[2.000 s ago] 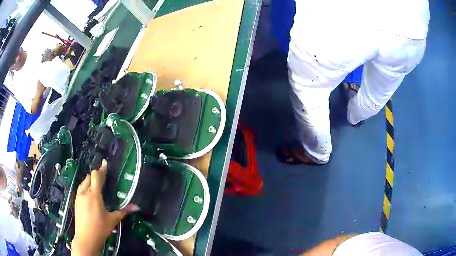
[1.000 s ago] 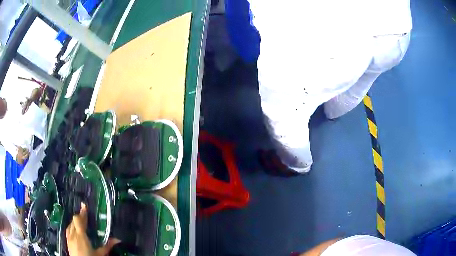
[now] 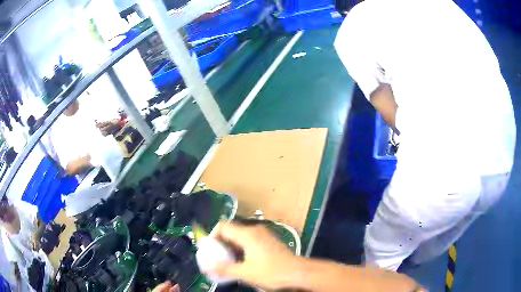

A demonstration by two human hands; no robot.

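My right hand [image 3: 257,254] reaches in from the lower right, blurred, and holds a white squeeze bottle [image 3: 212,261] with its yellowish nozzle [image 3: 199,232] over the green car body shells. The shell beneath it [image 3: 229,206] has a black interior and a pale rim; another shell [image 3: 294,236] is partly hidden behind my hand and wrist. More green shells with black parts [image 3: 127,267] lie to the left. My left hand [image 3: 165,287] shows only as fingertips at the bottom edge, so its grip is hidden.
A tan board [image 3: 268,171] lies on the green bench [image 3: 297,85], with a heap of black parts [image 3: 148,197] left of it. A metal post [image 3: 185,68] rises behind. A person in white [image 3: 440,97] bends beside the bench at right. Others are opposite; blue crates [image 3: 308,14] are at the back.
The view has swung up and along the bench. My right hand has come in with the bottle. My left hand, earlier on a shell, now shows only at the bottom edge.
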